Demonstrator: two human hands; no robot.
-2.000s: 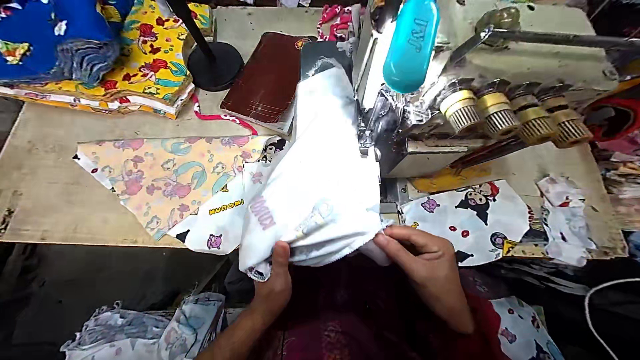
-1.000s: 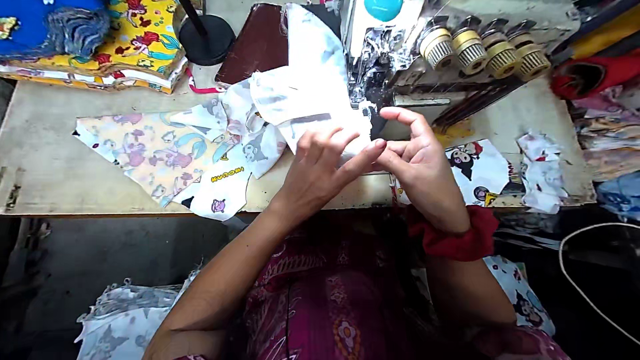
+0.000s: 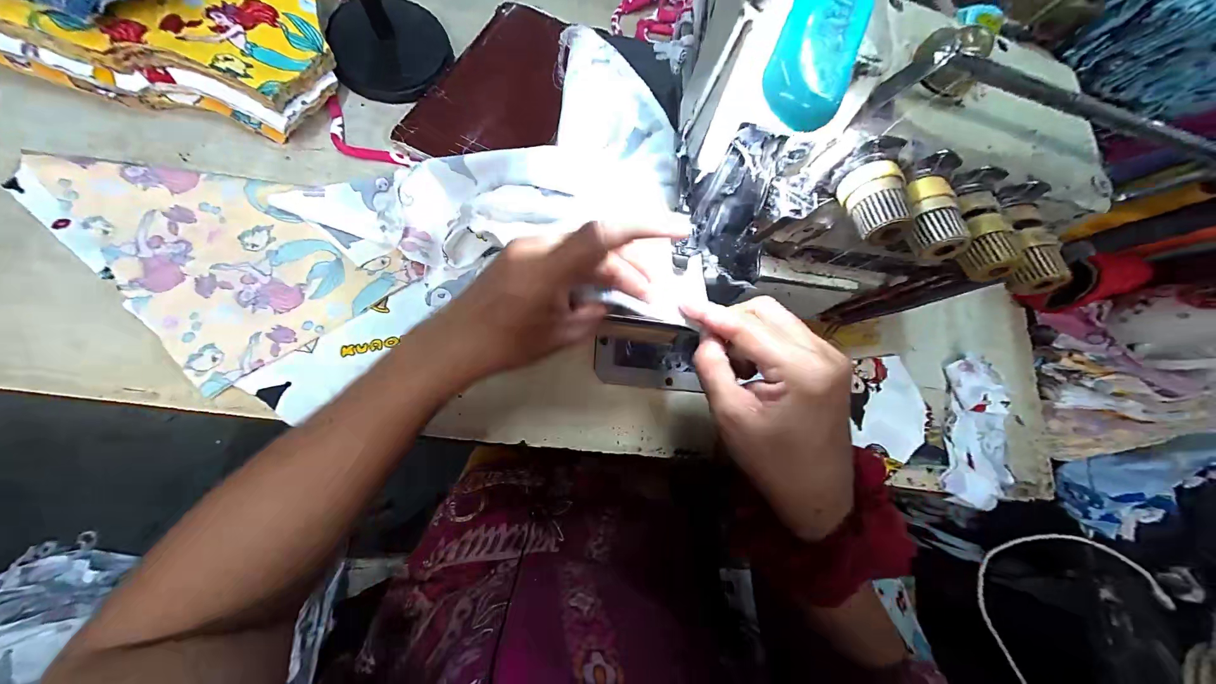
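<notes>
White printed fabric [image 3: 608, 123] lies across the bed of an overlock sewing machine [image 3: 741, 199], its right edge near the presser foot. My left hand [image 3: 541, 294] is over the fabric, fingers spread and blurred; whether it grips any cloth is unclear. My right hand [image 3: 784, 389] pinches the fabric's near right corner between thumb and fingers, just in front of the needle area. A metal plate [image 3: 646, 356] shows below the cloth. Left of my hands lie mermaid-print fabric pieces [image 3: 228, 266], overlapping white printed cloth. Glare hides detail near the needle.
A black round stand base [image 3: 389, 52], a dark red booklet [image 3: 484, 85] and stacked yellow printed fabric [image 3: 190, 57] are behind. Several tension dials [image 3: 874, 199] stand on the machine's front. Cut fabric pieces [image 3: 883, 408] and a crumpled scrap [image 3: 978, 427] lie at right.
Two seconds ago both hands held the cloth's near edge. Since then the cloth has moved farther back and to the left, and my left hand has come over it, close to the presser foot.
</notes>
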